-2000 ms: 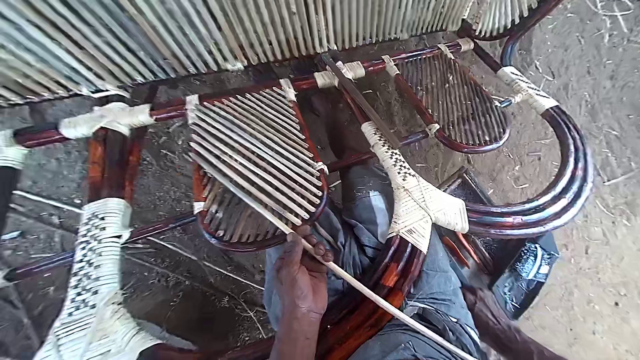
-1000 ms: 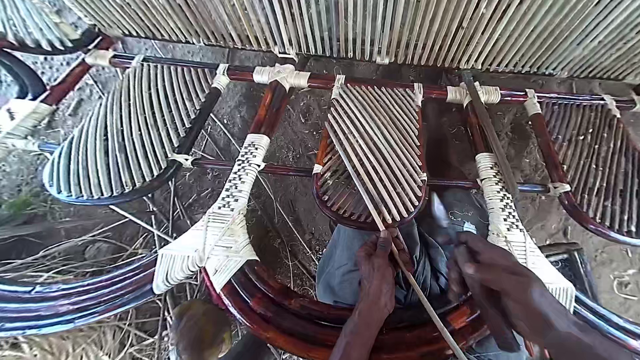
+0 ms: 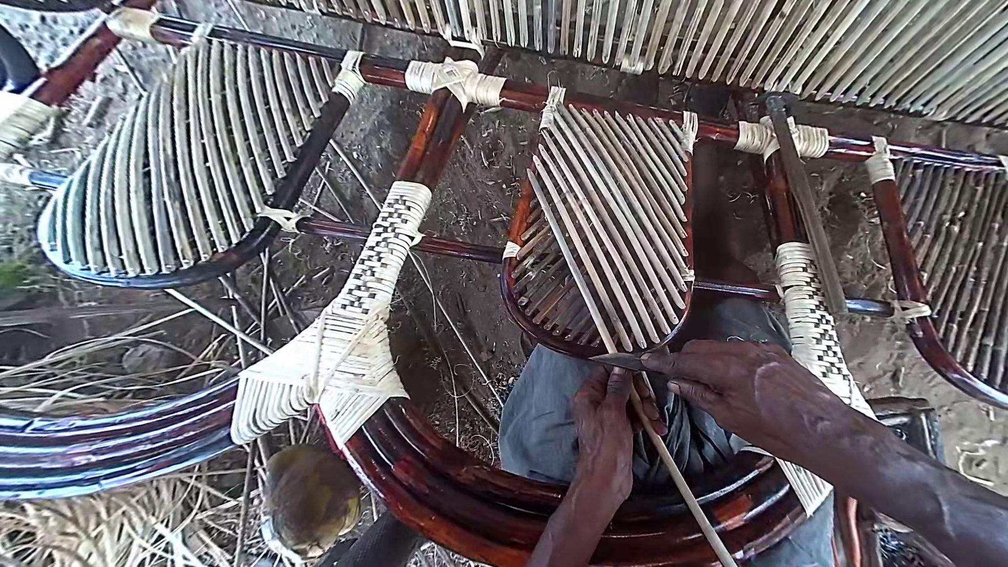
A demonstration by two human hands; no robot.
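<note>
My left hand [image 3: 605,429] grips a long split cane strip [image 3: 683,484] just below the rounded end of a slatted cane panel [image 3: 610,228]. The strip lies slantwise over the panel, at the left of its pale slats; darker slats show beneath. My right hand [image 3: 728,386] holds a knife, its blade [image 3: 620,361] pointing left and lying across the strip at the panel's lower rim. The knife's handle is hidden in the hand. Around the panel stands a dark red cane frame [image 3: 465,504] with woven pale bindings [image 3: 386,244].
A larger slatted panel [image 3: 189,157] is at the left, another [image 3: 961,260] at the right. Wide slatting [image 3: 709,39] spans the top. A dark flat bar [image 3: 807,205] leans on the frame. Loose cane strips [image 3: 118,520] and a rounded yellowish-brown object [image 3: 311,496] lie at lower left.
My right hand, with the knife, has moved left and up, and the blade has come to the strip at the panel's rim. My left hand still holds the strip. The view swung left earlier.
</note>
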